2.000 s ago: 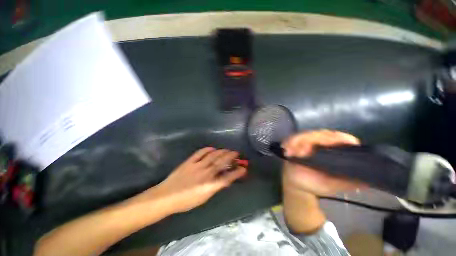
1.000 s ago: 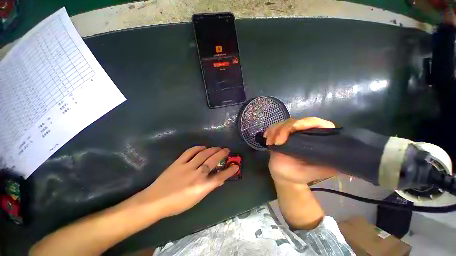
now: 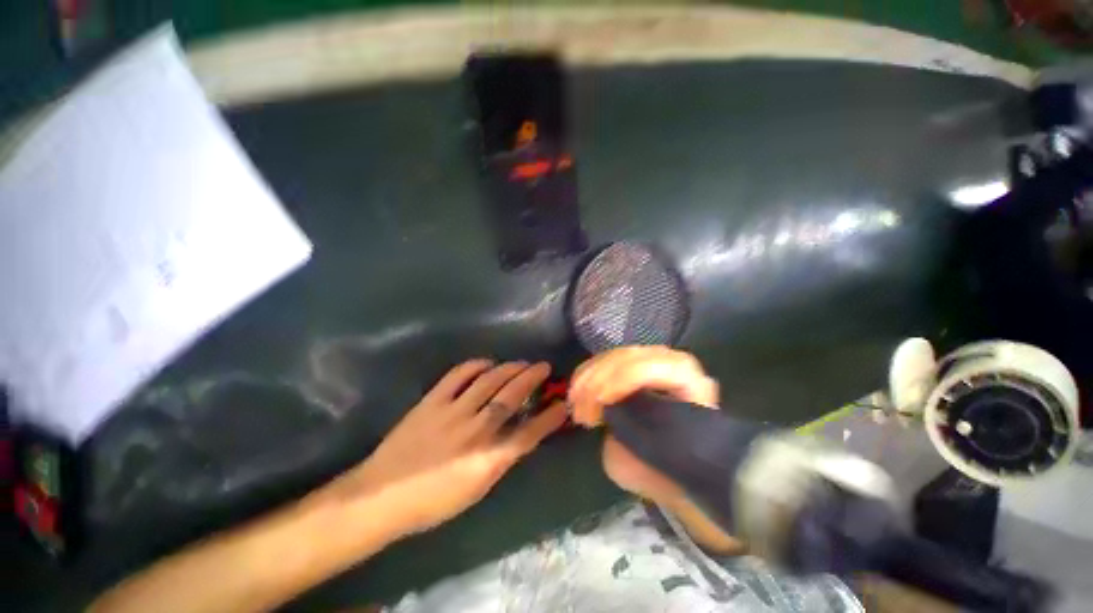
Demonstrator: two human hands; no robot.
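A small electronic unit (image 3: 555, 390) with a red part lies on the dark bench mat, mostly hidden by fingers. My left hand (image 3: 471, 422) holds it there, palm down. My right hand (image 3: 641, 386) grips a thick black electric screwdriver (image 3: 695, 449) with a pale band; the tool is blurred. Its front end is close beside the unit, and the tip is hidden, so I cannot tell whether it touches. A round black screw dish (image 3: 629, 296) with a speckled, mesh-like surface sits just beyond my right hand.
A smartphone (image 3: 525, 162) lies beyond the dish. A white paper sheet (image 3: 138, 240) is at the left, with another unit (image 3: 38, 491) below it. A white-rimmed round object (image 3: 1002, 411) is at the right. A pale edge (image 3: 719, 36) runs along the far side, before a green surface.
My right hand has moved the screwdriver from the dish left and nearer to me, beside the unit. The tool's rear end has swung down. My left hand stays on the unit.
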